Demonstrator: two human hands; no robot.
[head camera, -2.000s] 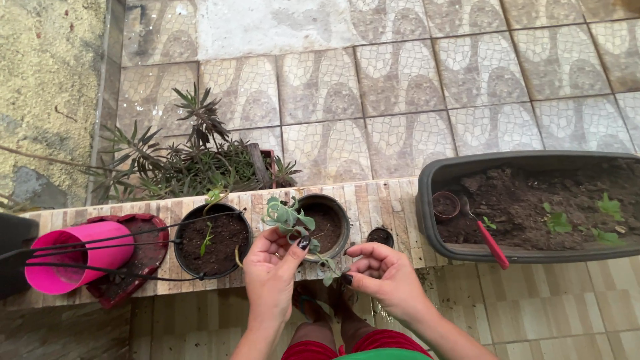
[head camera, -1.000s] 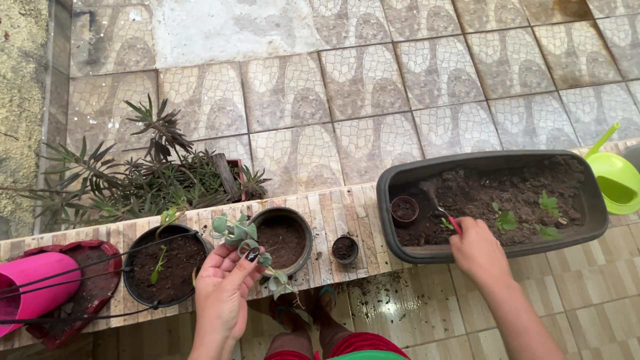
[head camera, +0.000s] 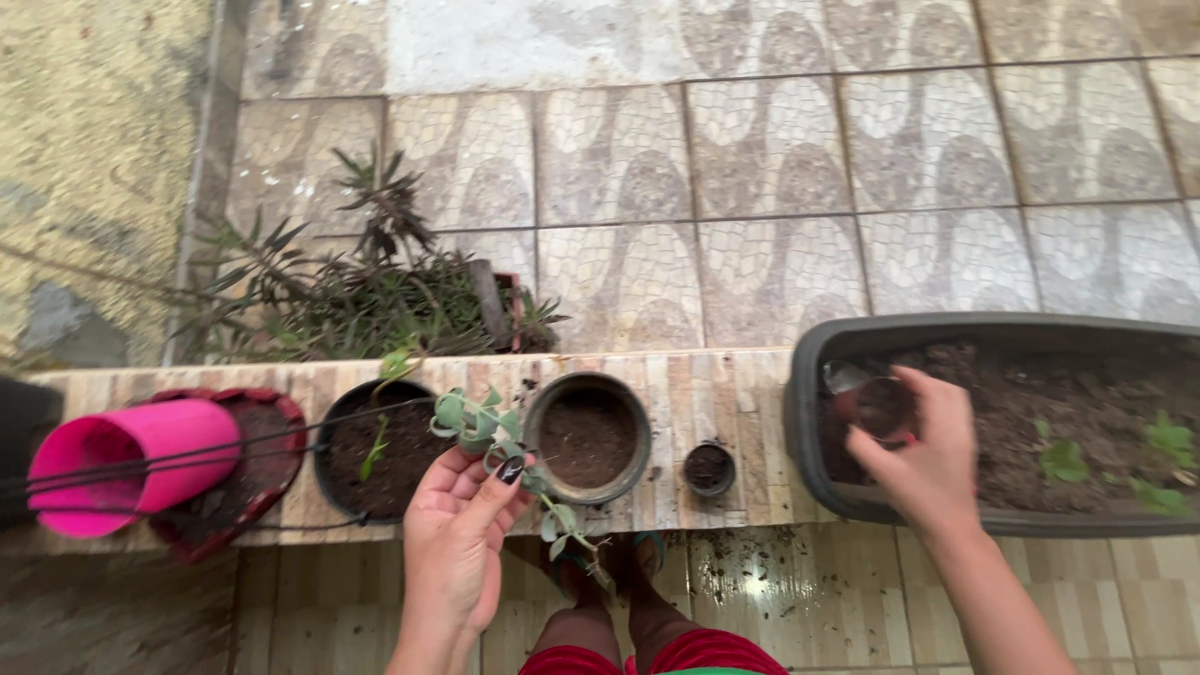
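Observation:
My left hand pinches a grey-green leafy cutting between thumb and fingers; its bare stem hangs down at the right, below the ledge edge. Just beyond it stands a round dark pot of soil. At the left end of the long grey planter, my right hand grips a small reddish-brown pot between thumb and fingers, over the soil. A small black pot of soil sits on the ledge between the round pot and the planter.
On the tiled ledge stand a black hanging pot with a seedling, a red dish of soil and a bright pink pot on its side. Black cords cross these. Spiky plants grow behind the ledge.
My right hand has left the cutting, gone right to the red-handled tool in the planter, and now holds the small reddish-brown pot. My left hand keeps the cutting.

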